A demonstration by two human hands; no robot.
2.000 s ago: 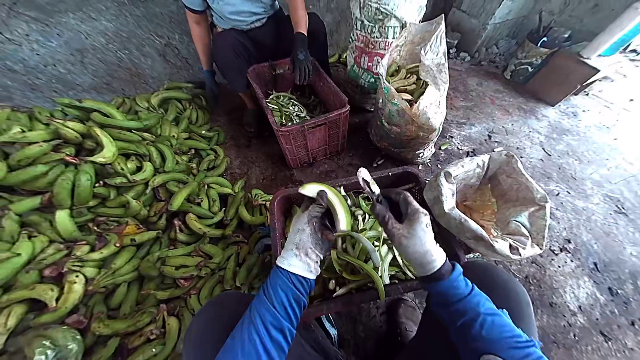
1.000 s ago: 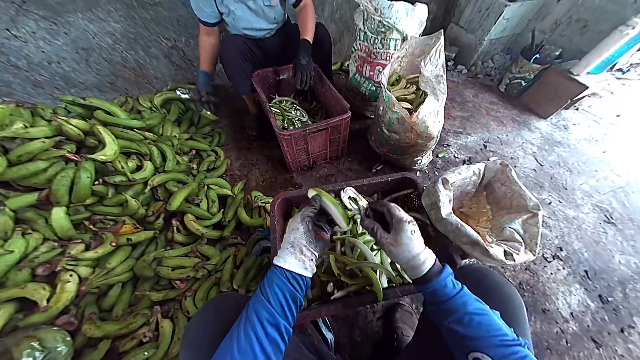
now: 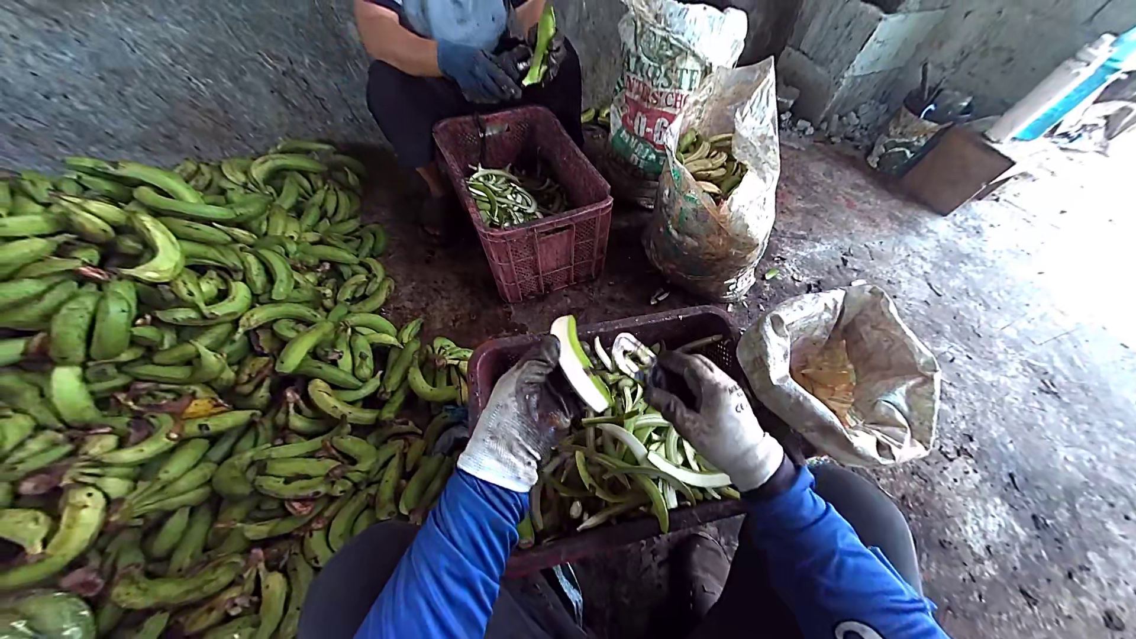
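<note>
My left hand (image 3: 525,413), in a white glove with dark fingers, grips a partly peeled green plantain (image 3: 579,364) whose pale flesh shows. Gloved the same way, my right hand (image 3: 710,413) holds a small peeling tool (image 3: 632,357), only partly visible, just right of the plantain. Both hands are above a dark red plastic crate (image 3: 603,541) between my knees, with green and white plantain peels (image 3: 652,461) inside. A heap of unpeeled green plantains (image 3: 222,355) covers the floor on the left.
Opposite me sits a person with dark gloves (image 3: 484,71) holding a green plantain (image 3: 540,46), behind a red crate (image 3: 550,257) of peels. A woven sack (image 3: 723,213) of plantains and a printed sack (image 3: 657,98) stand beside it. An open sack (image 3: 914,390) lies right of my crate.
More pale flesh shows on the plantain in my left hand than a second ago. The person opposite has raised both hands above their crate and now holds a plantain.
</note>
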